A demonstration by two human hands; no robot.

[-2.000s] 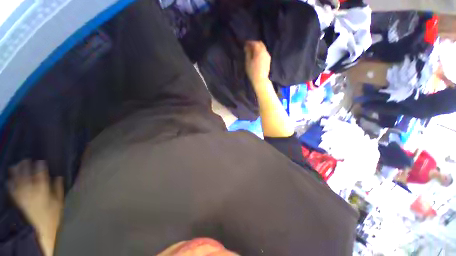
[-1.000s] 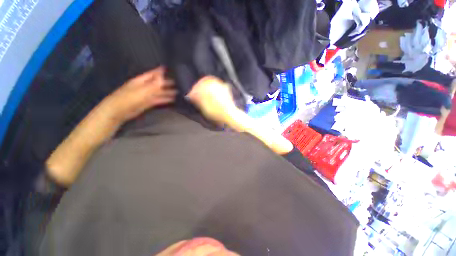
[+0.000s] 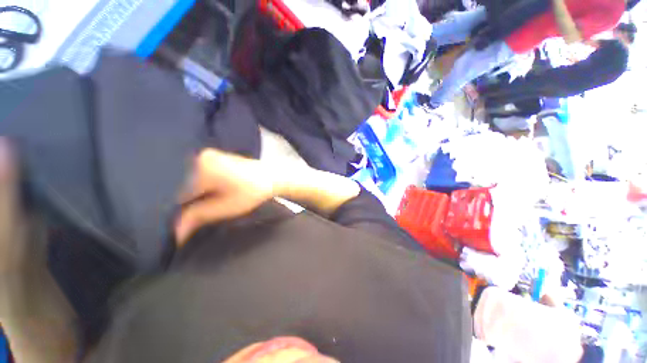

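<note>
A dark cloth garment [image 3: 145,152] lies raised in folds across the left, over the table's front edge and my lap. A seam or fold line runs down it. My right hand [image 3: 216,191] holds its right edge between thumb and fingers. My left hand [image 3: 8,177] is blurred and cut off by the left rim, beside the cloth; its fingers cannot be made out. Black scissors [image 3: 20,35] lie on the white tabletop at the top left, partly cut off by the rim.
The table edge has a printed ruler [image 3: 106,35] and a blue border. More black cloth [image 3: 319,81] hangs in a heap beyond my right forearm. Red crates [image 3: 426,220] and a blue crate [image 3: 376,156] stand low at the right. People and scattered cloth show behind.
The view has shifted, bringing the scissors in. Both hands have moved left, and the dark cloth is now lifted towards the table. My right hand has left the black heap and grips the cloth's edge.
</note>
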